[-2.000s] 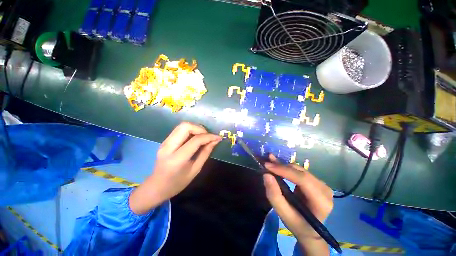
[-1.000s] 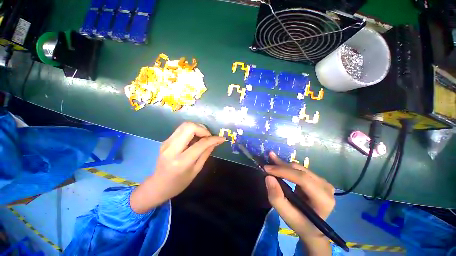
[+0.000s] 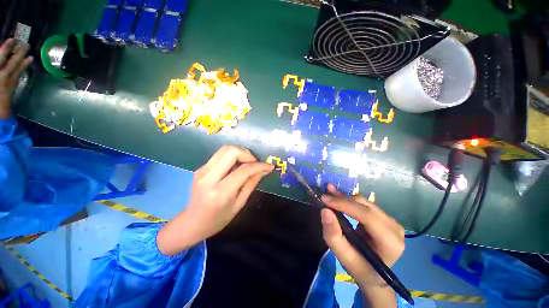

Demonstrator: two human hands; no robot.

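Observation:
My left hand [image 3: 220,195] pinches the end of an orange flex cable [image 3: 278,162] at the left edge of the nearest blue board. My right hand [image 3: 364,237] holds the black soldering iron [image 3: 370,254] like a pen, its thin tip at that same left edge beside the flex cable. Whether the tip touches the joint I cannot tell. The blue circuit boards [image 3: 314,125] lie in paired rows with orange hooks on both sides. Glare hides part of the lower rows. A pile of loose flex cables [image 3: 203,101] lies left of the boards.
Fume fan [image 3: 364,43] and white cup [image 3: 448,81] with silvery granules stand behind right. The black soldering station [image 3: 496,90] and pink item [image 3: 444,175] are right. Bare boards [image 3: 139,23] and solder reel [image 3: 57,57] are far left. Another person's hand [image 3: 11,69] shows at the left edge.
Another person's hand and sleeve have come in at the left edge. A red-orange light now shows on the soldering station. My hands have barely moved.

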